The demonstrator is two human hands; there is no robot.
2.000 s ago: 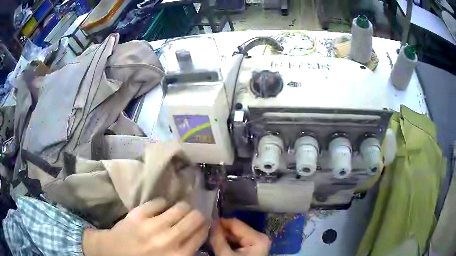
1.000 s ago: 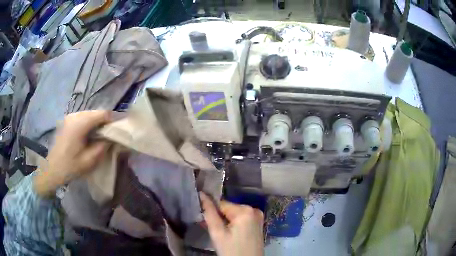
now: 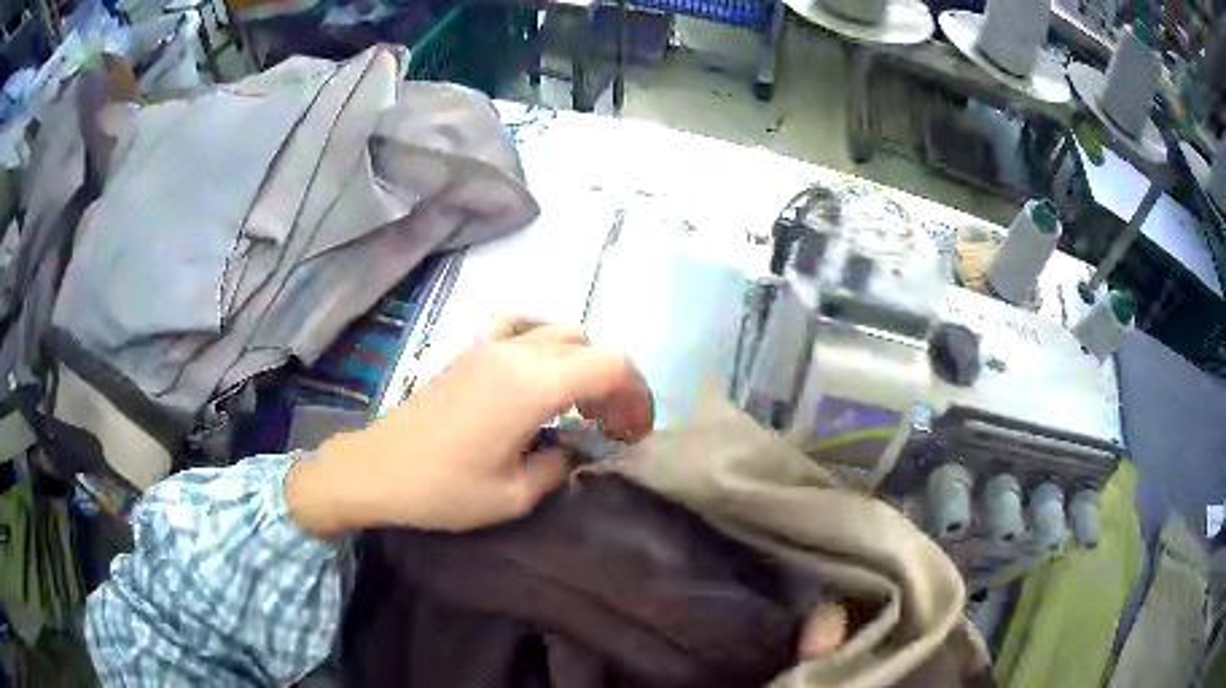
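Observation:
A grey-brown garment body (image 3: 753, 477) is bunched in front of me, its dark brown inner side (image 3: 605, 578) facing up. My left hand (image 3: 457, 437), in a pale checked sleeve, pinches the garment's upper edge left of the machine. My right hand (image 3: 823, 629) is mostly hidden under the cloth; only a fingertip shows at a fold, and its grip cannot be made out. The overlock machine (image 3: 874, 376) stands to the right, its needle area hidden behind the garment.
More grey-brown garments (image 3: 175, 215) are piled at left, with checked cloth (image 3: 370, 352) under them. Yellow-green panels (image 3: 1076, 605) hang at right. A thread cone (image 3: 1025, 253) stands behind the machine, and more cones are at top right.
The view has swung left, so the machine sits further right. The garment is lifted away from the needle area and turned dark side up. My left hand has moved relative to the machine; my right hand is now mostly covered.

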